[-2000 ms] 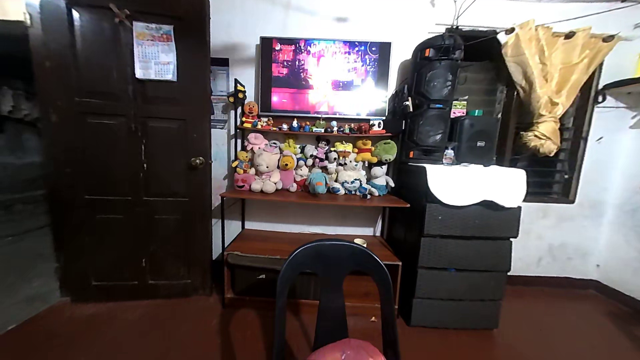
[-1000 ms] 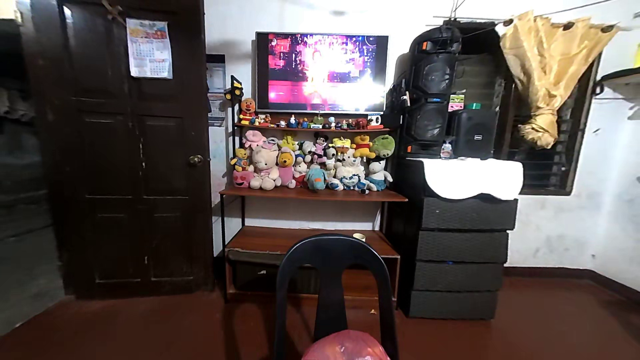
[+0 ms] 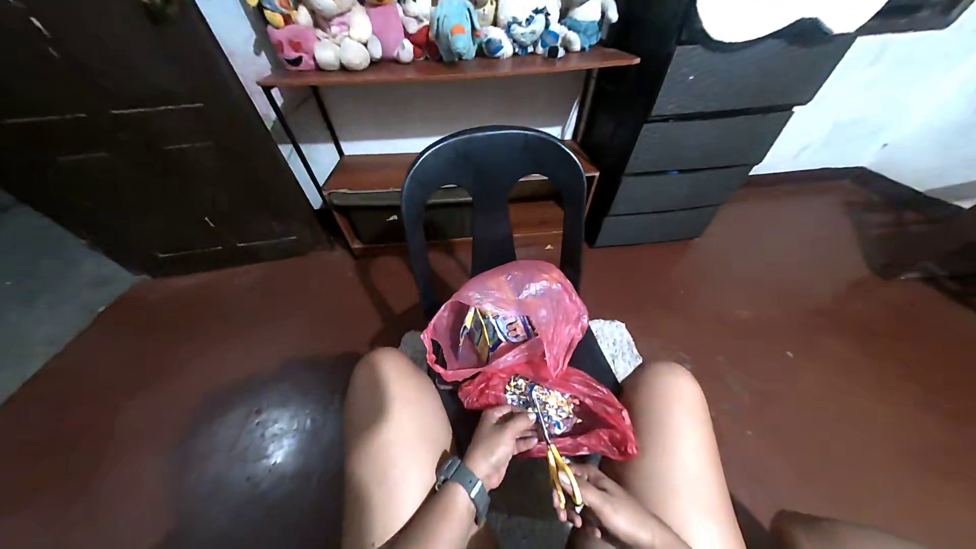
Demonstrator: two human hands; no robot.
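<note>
My right hand (image 3: 602, 499) is at the yellow handles of a pair of scissors (image 3: 560, 473), whose blades point up over an open red plastic bag (image 3: 610, 423). Small cut pieces of shiny colourful wrapper (image 3: 560, 412) fill that bag. My left hand (image 3: 499, 442), below a wrist with a dark watch, lies at the bag's near left edge beside the blades; whether it pinches anything is unclear. Behind, a pink plastic bag (image 3: 534, 286) holds printed foil packets (image 3: 503, 332). Both bags rest on the seat of a black plastic chair (image 3: 492, 145).
My bare legs flank the chair seat. Beyond the chair stands a wooden shelf (image 3: 457, 70) with stuffed toys (image 3: 455, 30). A dark drawer unit (image 3: 686, 145) is to its right, a dark door (image 3: 152, 152) to the left. A dark rounded object (image 3: 267, 457) sits at lower left.
The view has tipped down a lot. Both hands, the scissors and the red bag now show; earlier frames show only the chair back and the top of the pink bag.
</note>
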